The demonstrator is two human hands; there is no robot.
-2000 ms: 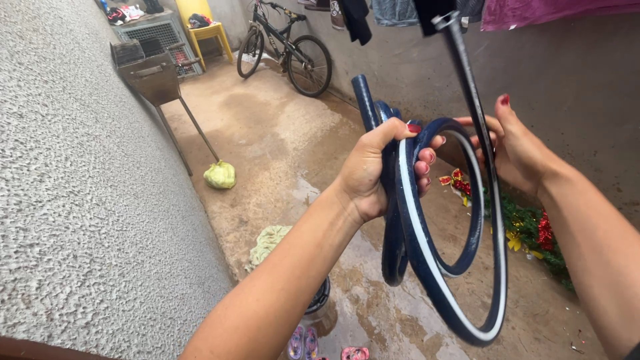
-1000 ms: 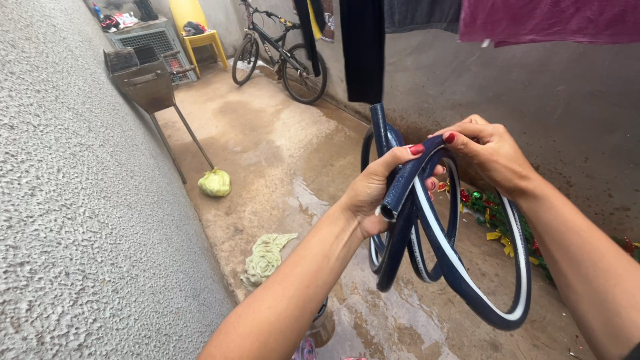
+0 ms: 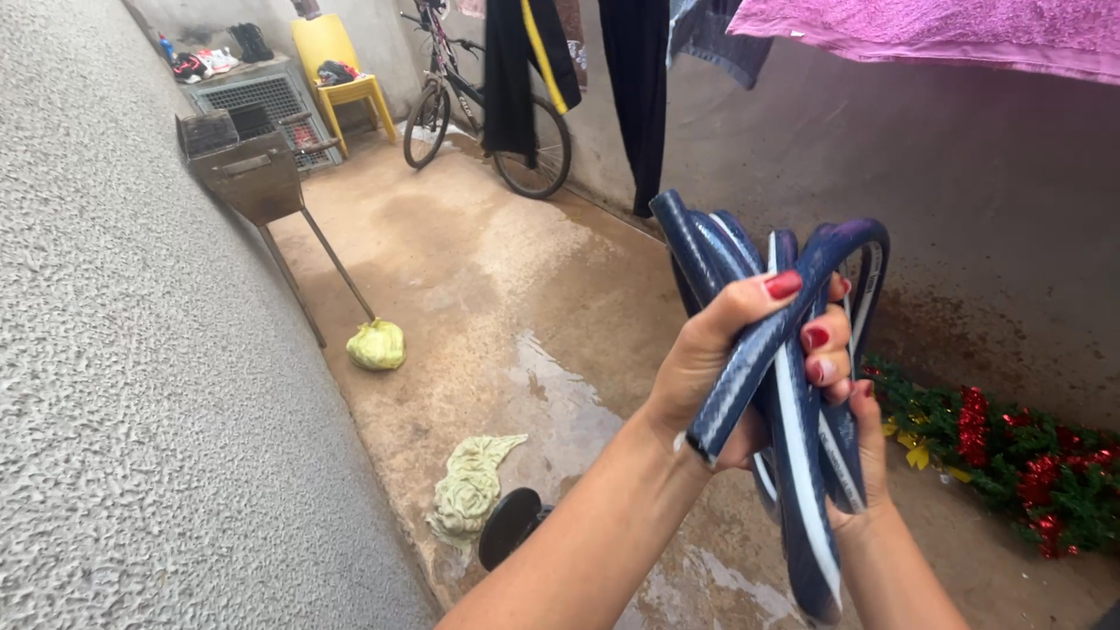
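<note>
A dark blue garden hose (image 3: 798,376) with a white stripe is wound in several loops in front of me. My left hand (image 3: 726,359) is closed around the bundle, its thumb over the loops and its fingers wrapped to the right side. One cut hose end points down toward my left wrist, and another end sticks up above the thumb. Behind the loops is my right hand (image 3: 866,446), touching their lower right side; most of its fingers are hidden by the hose, so its grip cannot be made out.
Black trousers (image 3: 510,79) and a pink towel (image 3: 945,35) hang overhead. A grey wall (image 3: 175,350) runs along the left, with a metal grill (image 3: 254,175) beside it. A pale cloth (image 3: 470,490) lies on the wet floor, a tinsel garland (image 3: 1024,464) at right, a bicycle (image 3: 481,105) behind.
The hose loops are now gathered into a tighter bundle in my left hand. My right hand has moved from the top of the loops down behind them.
</note>
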